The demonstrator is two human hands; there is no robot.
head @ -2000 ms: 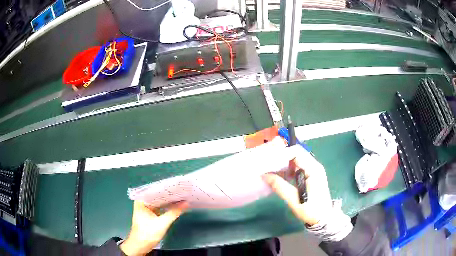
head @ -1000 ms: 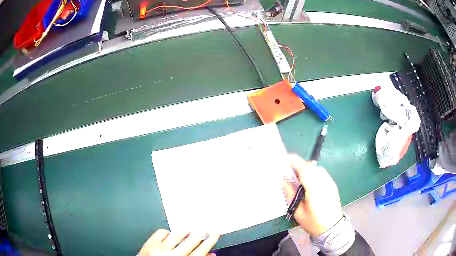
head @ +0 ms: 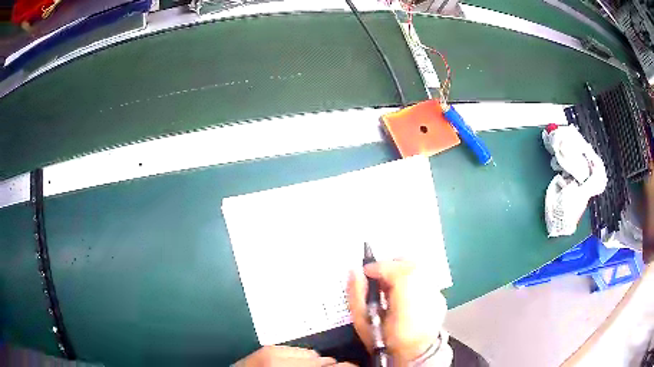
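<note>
The white record sheet (head: 315,229) lies flat on the green bench in front of me; faint print shows near its lower edge. My right hand (head: 401,308) grips the black and clear pen (head: 373,304), tip pointing away from me over the middle of the sheet. Whether the tip touches the paper I cannot tell. My left hand (head: 287,357) is at the sheet's near edge, cut off by the bottom of the picture; its fingers are only partly visible.
Beyond the sheet lie the orange test pad (head: 409,133) and blue test probe (head: 467,135). A black light bar (head: 44,265) is at left. The white cap (head: 570,179), black bars (head: 609,172) and blue stool (head: 574,261) are at right. A blurred arm-like shape enters lower right.
The sheet has gone from both hands down onto the bench. My right hand has moved left over it, with the pen turned to point away from me. The view has tilted down.
</note>
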